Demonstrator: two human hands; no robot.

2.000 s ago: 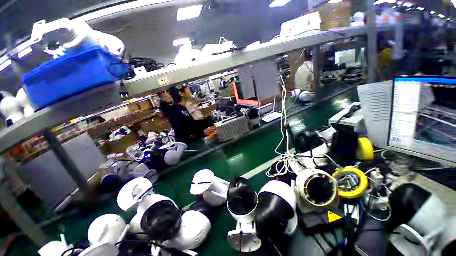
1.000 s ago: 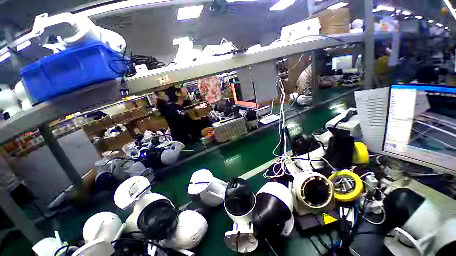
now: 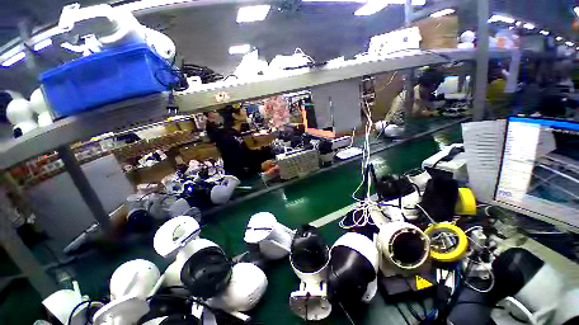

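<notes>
Neither of my hands is in the picture. Several white security cameras with black ball-like fronts lie nearest me along the bottom. One camera (image 3: 206, 271) lies at the lower left among others. A camera with a round flared foot (image 3: 310, 254) stands beside a larger black-fronted camera (image 3: 351, 270) at the lower middle. A white ring-shaped part (image 3: 404, 246) with a dark round opening sits beside a yellow ring (image 3: 447, 241). Another camera (image 3: 524, 279) lies at the lower right, cut off by the edge.
A monitor (image 3: 539, 171) stands at the right. A green belt (image 3: 298, 203) runs behind the cameras, with white cables (image 3: 363, 212) hanging onto it. A raised shelf (image 3: 254, 87) holds a blue bin (image 3: 105, 79). A person in dark clothes (image 3: 235, 149) is across the belt.
The view has shifted slightly, so the shelf and monitor sit a little further right than a second ago. The person at the far right behind the belt leans differently. The nearby cameras have not visibly moved.
</notes>
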